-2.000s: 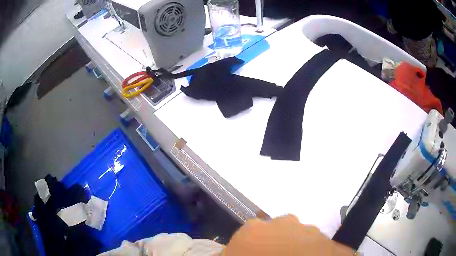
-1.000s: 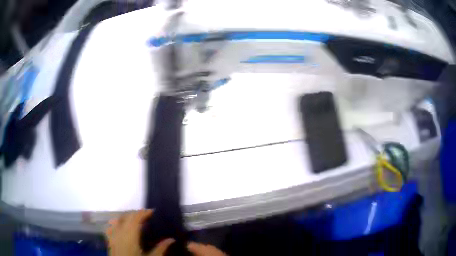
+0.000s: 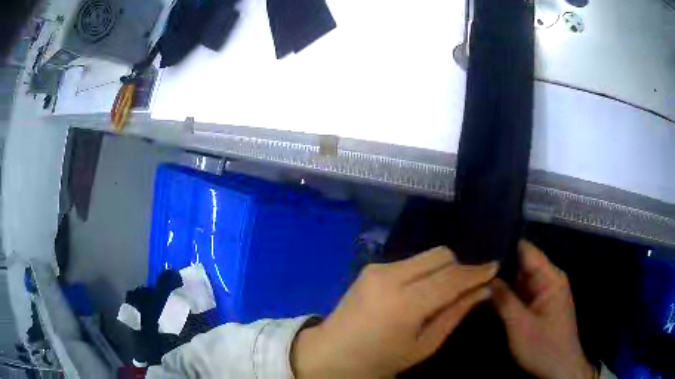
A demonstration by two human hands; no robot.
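Observation:
A long black fabric strip (image 3: 496, 126) runs from the top edge of the view down over the white table's front edge. My left hand (image 3: 403, 311) pinches the strip's lower end between thumb and fingers. My right hand (image 3: 544, 314) grips the same end from the right, its fingertips close to the left ones and partly behind the cloth. Where the strip's far end lies is out of the picture.
A ruler tape (image 3: 385, 166) runs along the table's front edge. Black cut pieces (image 3: 300, 26) and red-yellow scissors (image 3: 123, 106) lie on the table to the left. Below stands a blue crate (image 3: 274, 244), with dark pieces and white labels (image 3: 175, 314) beside it. Dark fabric covers my lap.
The view has turned down and left from the machine head, phone and green-yellow snips, which are out of the picture. Both hands still hold the strip's near end and now show more fully.

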